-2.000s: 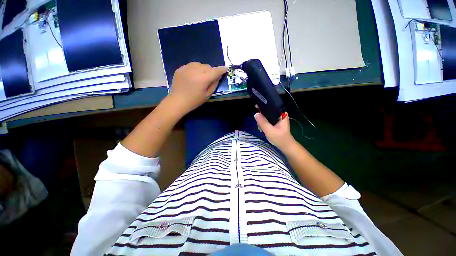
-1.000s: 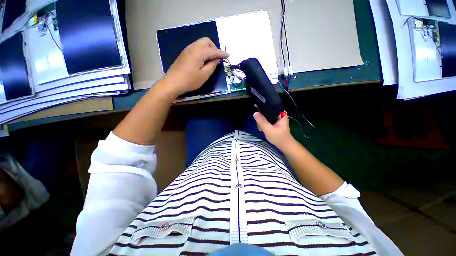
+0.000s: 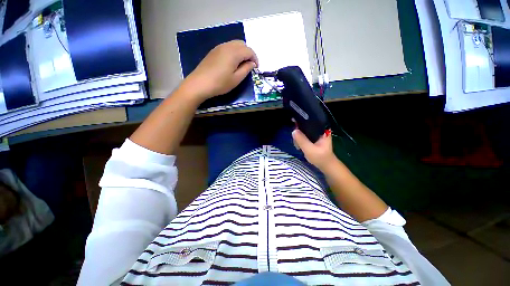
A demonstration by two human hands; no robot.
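Observation:
A panel assembly, half dark (image 3: pixel 209 44) and half white (image 3: pixel 277 39), lies flat near the bench's front edge. A small green circuit board (image 3: pixel 269 96) sits at the near edge of the white half. My right hand (image 3: pixel 316 148) grips the black soldering gun (image 3: pixel 305 103), its tip pointing left over the board. My left hand (image 3: pixel 226 67) is over the dark half, thumb and fingertips pinched together just beyond the board, close to the gun's tip. It seems to pinch a thin lead wire, partly hidden by the fingers.
Stacked white carrier sheets (image 3: pixel 114 95) with panel assemblies stand at the left. More carrier sheets (image 3: pixel 456 84) are at the right. A thin dark cable with a white connector (image 3: pixel 323 79) lies across the beige board (image 3: pixel 363 44), right of the panel. Thin strands hang past the bench edge.
Over the two seconds my left hand has moved away from me, from beside the board to beyond it. The soldering gun has shifted slightly right and toward me.

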